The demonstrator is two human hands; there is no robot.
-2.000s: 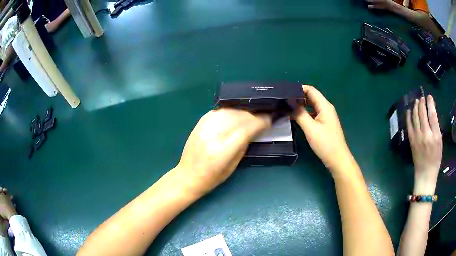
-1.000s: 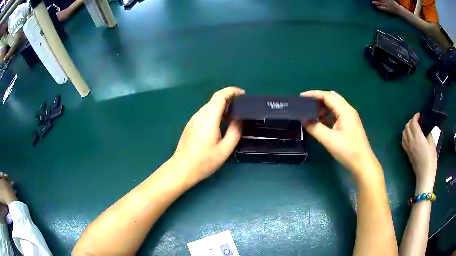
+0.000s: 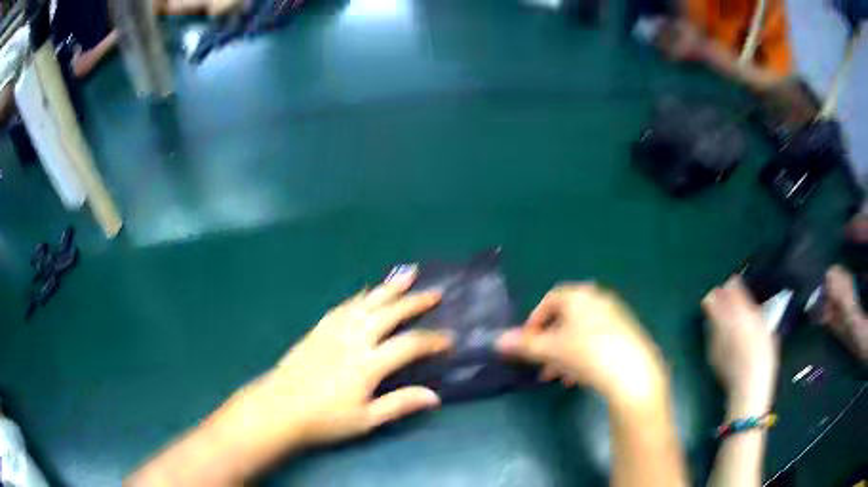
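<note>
A black box (image 3: 476, 304) lies on the green table in front of me, blurred, with its lid down. My left hand (image 3: 381, 357) lies over its left side with the fingers spread, the thumb at the near part and the fingertips on the top, holding it. My right hand (image 3: 581, 342) is at its right side, fingers curled and the thumb and fingertips close together at the lid. Blur hides whether they pinch anything. The inside of the box is hidden.
Small black parts (image 3: 52, 269) lie at the left. A black pile (image 3: 687, 147) stands at the far right. A neighbour's hand with a bead bracelet (image 3: 747, 424) is at the right, by a dark item with a white patch. Pale posts (image 3: 71, 143) stand at the left.
The box was open with its lid raised and is now closed, lying nearer. My left hand has moved onto its top. The view has shifted and the white leaflet at the near edge is out of view.
</note>
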